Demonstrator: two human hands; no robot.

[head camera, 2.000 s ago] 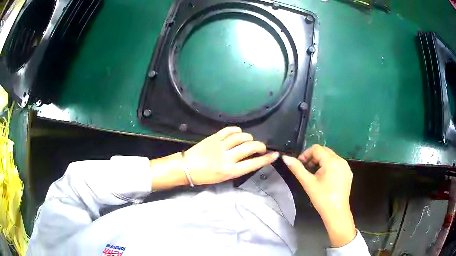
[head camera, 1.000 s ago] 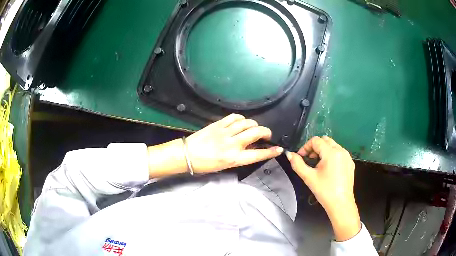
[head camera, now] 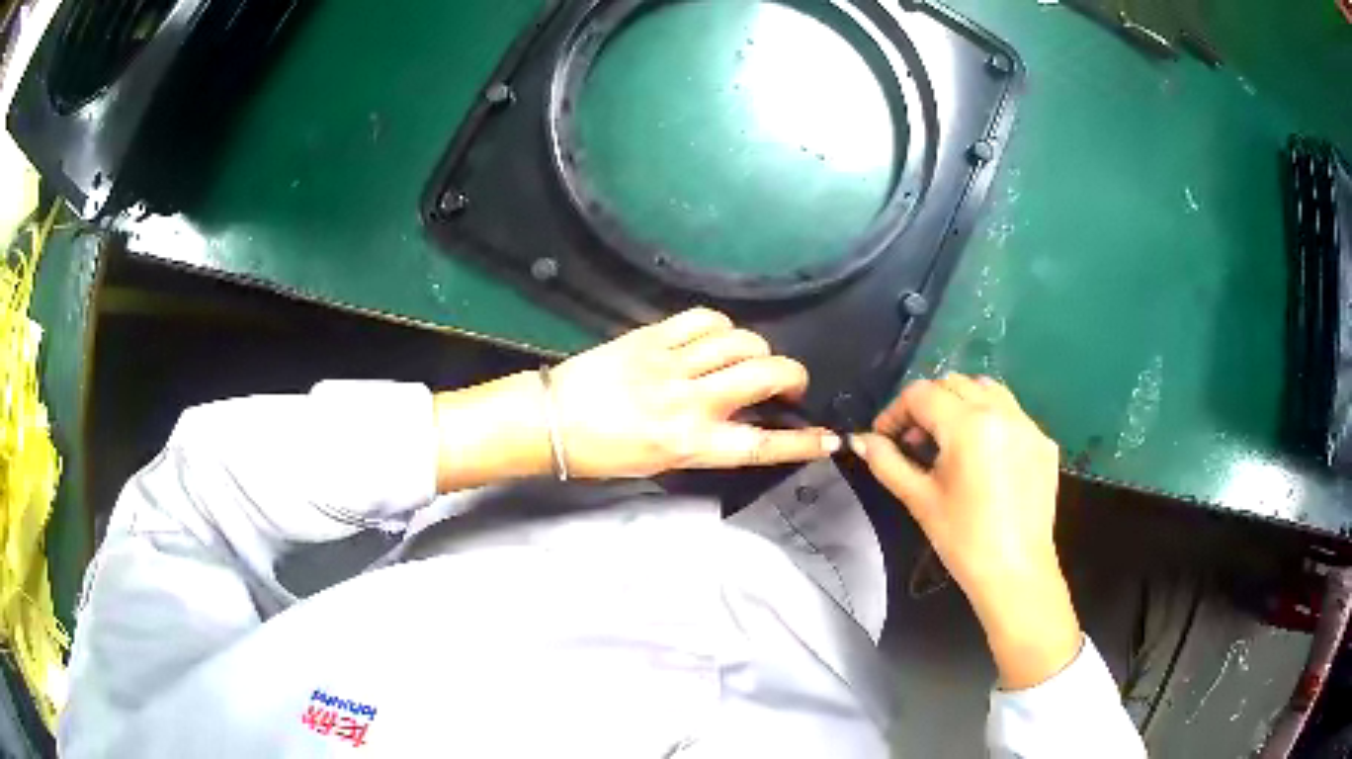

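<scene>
A black square frame (head camera: pixel 512 237) with a large round opening lies turned on the bench, its near corner at the front edge. My left hand (head camera: pixel 675 398) lies over its near edge, fingers bent on the frame and one long digit reaching right along the edge. My right hand (head camera: pixel 971 475) is just right of that corner, thumb and fingers pinched. A tiny dark piece, which looks like the end of a black sealing strip (head camera: pixel 847 442), shows between the fingertips of both hands. The rest of the strip cannot be told from the dark frame.
Stacked black frames stand at the far left (head camera: pixel 148 89) and the right (head camera: pixel 1314 297) of the green bench (head camera: pixel 1127 297). A heap of yellow liner ribbons (head camera: pixel 27 475) hangs at the far left. Thin dark items lie at the top right. The bench's front edge runs below the frame.
The frame has turned and slid to the right, so its near corner points more towards me. Both hands have shifted slightly up and to the right in view, fingertips still together.
</scene>
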